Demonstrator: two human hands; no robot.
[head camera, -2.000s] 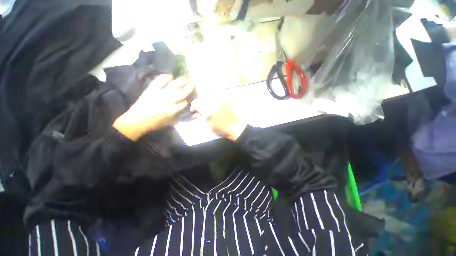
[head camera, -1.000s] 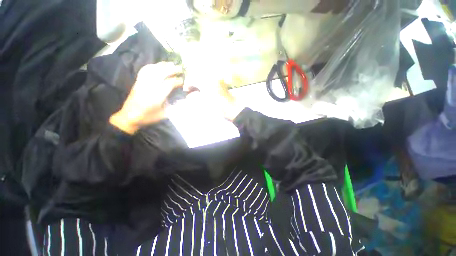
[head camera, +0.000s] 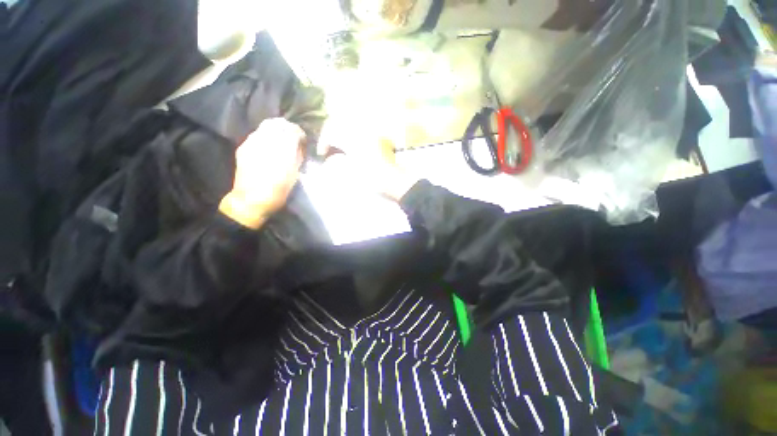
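The dark garment piece lies heaped at the left of the white table, running up to the glare by the needle area. My left hand is curled at the cloth's right edge; its fingers are bent and seem to grip the cloth. My right hand is almost washed out by the glare, at the end of the dark right sleeve; its fingers cannot be made out. The needle and presser foot are hidden in the glare. A small pale label shows on the dark cloth at left.
Scissors with one black and one red loop lie right of the glare. A crumpled clear plastic bag hangs over the table edge beside them. Dark cut pieces lie farther right. A person in lavender is at the right edge.
My left hand has moved slightly right since a second ago and its fingers are more curled. The cloth by it has shifted right. My right hand stays in the glare, less visible than two seconds ago.
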